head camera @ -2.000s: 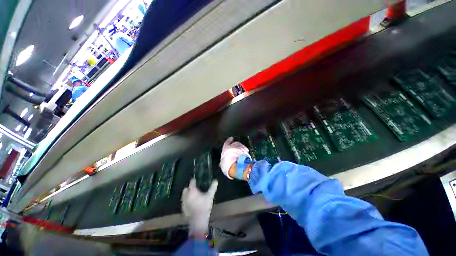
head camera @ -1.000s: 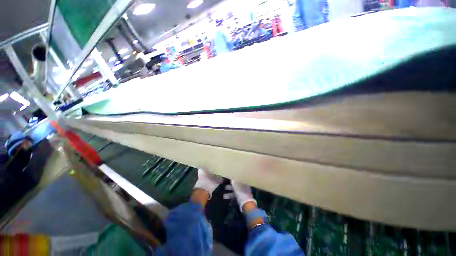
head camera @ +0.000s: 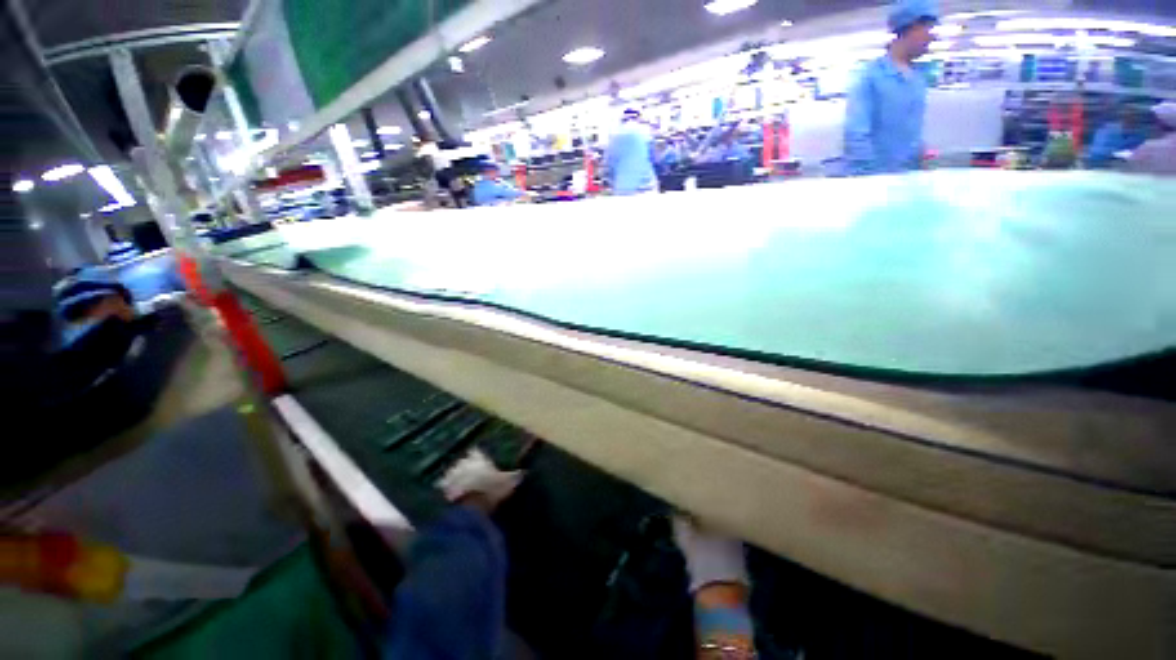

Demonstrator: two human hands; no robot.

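Note:
Dark green circuit boards (head camera: 439, 432) lie in a row on the dark conveyor belt (head camera: 342, 387). My left hand (head camera: 480, 480), in a white glove, is at the near end of these boards; whether it grips one is unclear. My right hand (head camera: 712, 557), in a white glove with a light blue wrist band, is lower right, its fingertips partly hidden under the edge of the upper line table. A dark board (head camera: 632, 574) shows dimly just left of my right hand; I cannot tell if the hand touches it.
The upper line table (head camera: 774, 271) overhangs the belt. A red post piece (head camera: 245, 338) and pale rail (head camera: 342, 462) edge the belt at left. A red-yellow grip (head camera: 62, 565) and green mat (head camera: 258, 616) are lower left. A person in blue (head camera: 887, 110) stands beyond the table.
The view has tilted up, showing more of the hall. My hands have moved apart; the left is nearer the row of boards, the right farther right. A dark board now shows between them.

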